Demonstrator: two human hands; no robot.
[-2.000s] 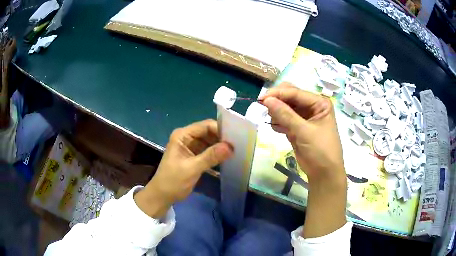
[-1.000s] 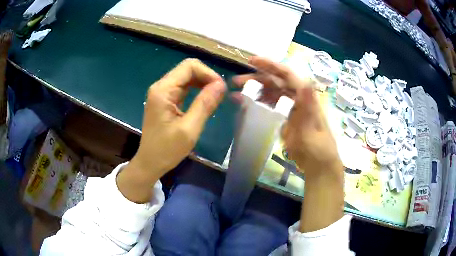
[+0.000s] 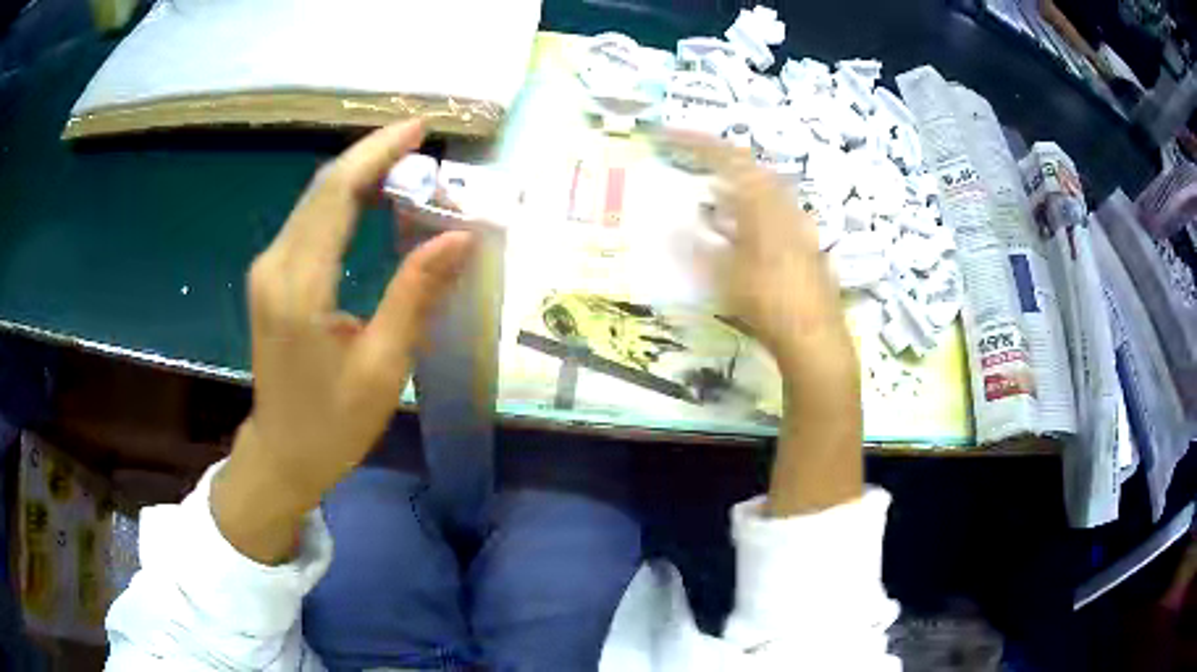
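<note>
A long, slim grey lamp housing point(image 3: 460, 348) stands upright between my knees, with small white end pieces point(image 3: 414, 177) at its top. My left hand point(image 3: 328, 315) is at the top left of the housing, index finger by the end piece and thumb across the front face, holding it loosely. My right hand point(image 3: 775, 263) is motion-blurred over the printed mat, to the right of the housing and beside the heap of white plastic fittings point(image 3: 853, 171). A pale blur lies by its fingers, so I cannot tell whether it holds a piece.
A thick white board point(image 3: 315, 53) with a brown edge lies at the back left of the dark green bench point(image 3: 118, 250). The yellow-green printed mat point(image 3: 906, 407) lies under the heap. Newspaper bundles point(image 3: 978, 263) line the right. A yellow-printed carton point(image 3: 59, 538) is below at left.
The view has turned right. My left hand has gone from beside the housing to its top. My right hand has left the housing top and moved right, towards the heap.
</note>
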